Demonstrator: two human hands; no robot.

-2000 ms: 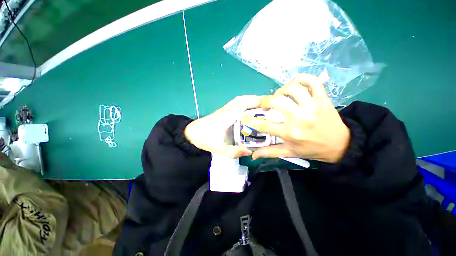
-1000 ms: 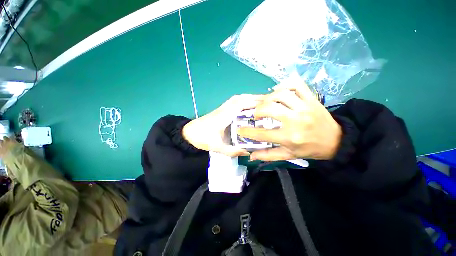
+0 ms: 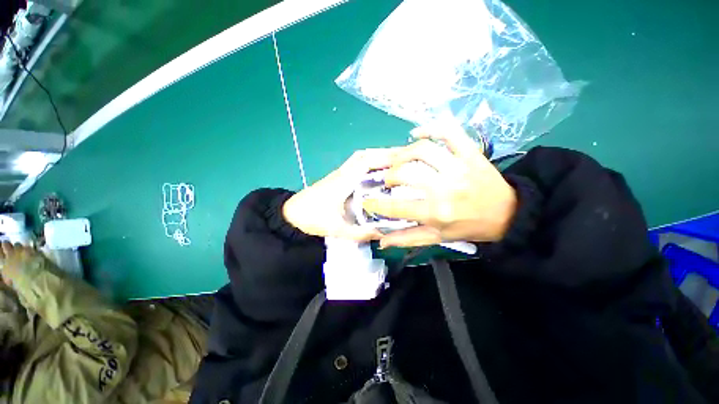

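Observation:
A white camera housing is held in front of my chest, with a squarish white block hanging down at its lower left. My left hand is closed around its left side. My right hand lies over the open cavity with its fingers across it and hides most of the inside. Dark inner parts show between the fingers. A white antenna sticks out below my right hand. A dark wire shows beyond my right hand, by the bag.
A clear plastic bag of whitish thin parts lies beyond my hands. Loose white gaskets lie on the green bench to the left. A white camera unit and a person's sleeve are at far left. Blue plastic bins are at right.
My right hand's fingers have closed further over the cavity, so less of the inside shows. The neighbouring person's arm has come into view at far left. The whole view has shifted slightly.

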